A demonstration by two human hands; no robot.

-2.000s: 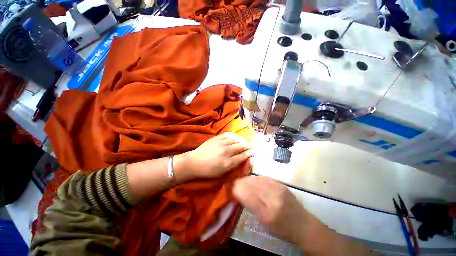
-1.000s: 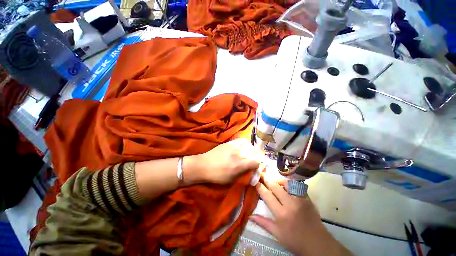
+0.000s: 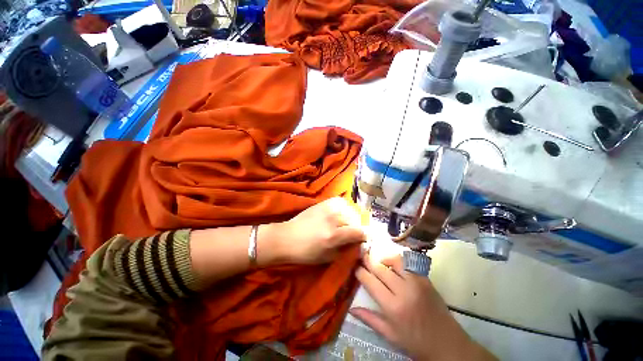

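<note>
The rust-orange garment piece (image 3: 204,169) lies in folds over the table and down over the lap, its edge at the needle area of the white lockstitch machine (image 3: 564,169). My left hand (image 3: 321,231) lies on the cloth just in front of the needle area, fingers curled and pinching the edge. My right hand (image 3: 409,303) is to the right of it, fingertips at the cloth edge beside the left fingers, thumb spread apart. Lamp glare and the shiny take-up guard (image 3: 441,194) hide the needle and presser foot.
A gathered orange bundle (image 3: 352,46) and clear plastic lie behind the machine. A water bottle (image 3: 88,84) and a grey machine part stand at the left, beside the blue JACK label (image 3: 144,99). Pointed snips (image 3: 582,335) lie at the right. A printed ruler (image 3: 366,345) runs along the front edge.
My right hand has moved up from the lower cloth to the edge by my left hand. The view has shifted. The pale strip in the lower cloth is now less visible.
</note>
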